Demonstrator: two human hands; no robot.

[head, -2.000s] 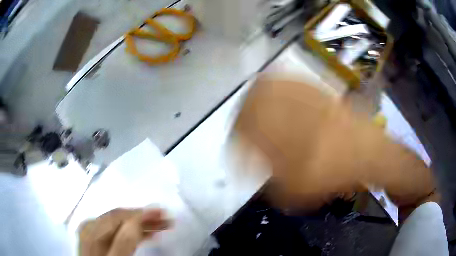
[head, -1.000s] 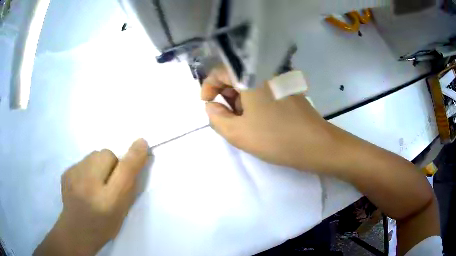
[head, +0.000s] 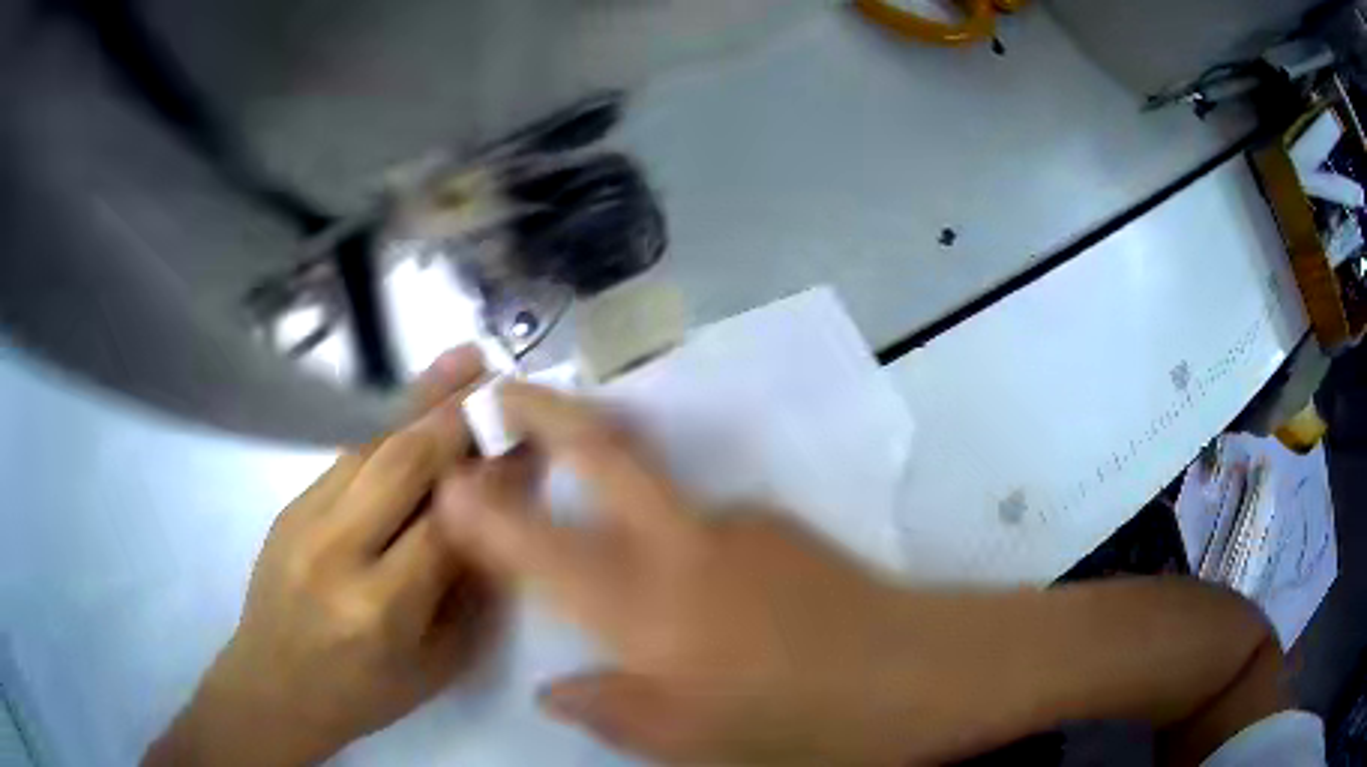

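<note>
The white fabric panel (head: 780, 405) lies on the machine bed, partly under my hands. A small folded white fabric end (head: 489, 420) shows between my fingertips, just below the blurred presser foot area (head: 517, 322). My left hand (head: 360, 562) is bent at the fabric, its fingertips close to the needle area; my right hand (head: 645, 584) overlaps it, thumb and index finger at the small fabric end. Motion blur and the overlap hide the exact grip of the left fingers. The sewing machine head (head: 180, 225) fills the upper left.
Orange-yellow scissor handles (head: 937, 18) lie on the bed at the top. A yellow-edged parts tray (head: 1301, 240) stands at the right table edge. Printed ruler marks (head: 1109, 480) run along the front edge. White items (head: 1252, 517) lie on a shelf below right.
Both hands have come together at the needle area; my left hand moved up and right. The long seam line held between them is no longer visible. The machine head appears larger and further left.
</note>
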